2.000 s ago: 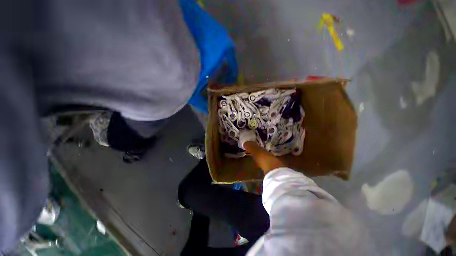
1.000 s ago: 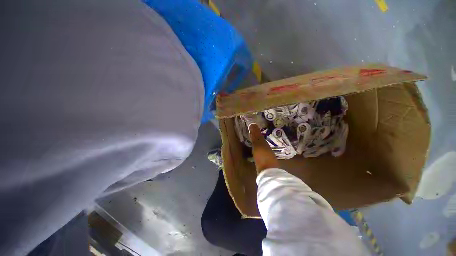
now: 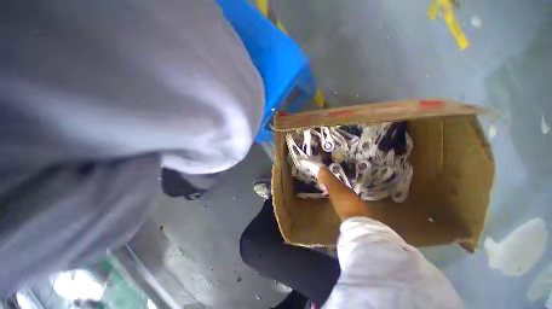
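An open brown carton stands on the floor at the centre right. White arm housings with round hub ends lie piled in it, with dark parts among them. My right hand, in a white glove, reaches into the left part of the carton among the housings. Its fingers are blurred and partly lost against the white parts, so I cannot tell whether it grips one. My left hand is not in view.
A person in grey clothing fills the upper left. A blue bag or cover lies beside the carton. Dark-trousered legs are below it. A green bench edge shows at the lower left. Yellow tape marks the floor.
The view has shifted and tilted, so the carton first looks larger and then slightly smaller and further left. My right hand stays in the left part of the pile.
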